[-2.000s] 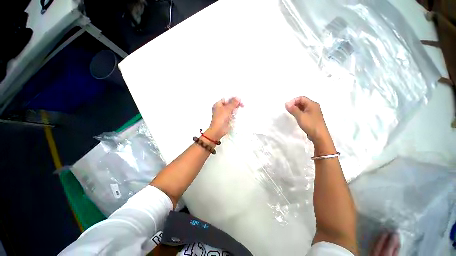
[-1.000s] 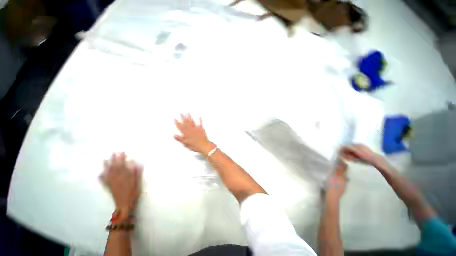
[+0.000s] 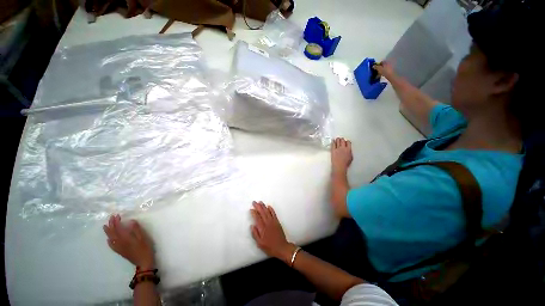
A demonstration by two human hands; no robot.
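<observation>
Clear, crinkled poly bags point(image 3: 143, 137) lie spread flat on the left of the white-covered table point(image 3: 251, 170). My left hand point(image 3: 129, 240) rests at their near edge, fingers apart. My right hand point(image 3: 269, 230) lies flat on the white table cover, fingers spread and empty. A packed handbag point(image 3: 278, 92) in clear plastic lies beyond my hands, beside the poly bags.
A person in a teal shirt sits at the right, one hand point(image 3: 342, 154) on the table, the other at a blue tape dispenser point(image 3: 370, 79). Another blue dispenser point(image 3: 322, 37), a tape roll point(image 3: 312, 51) and brown bags point(image 3: 203, 13) lie at the back.
The view has turned from the white surface to the wider table. My hands now rest near its front edge. The other person's hands have moved apart, one to the dispenser.
</observation>
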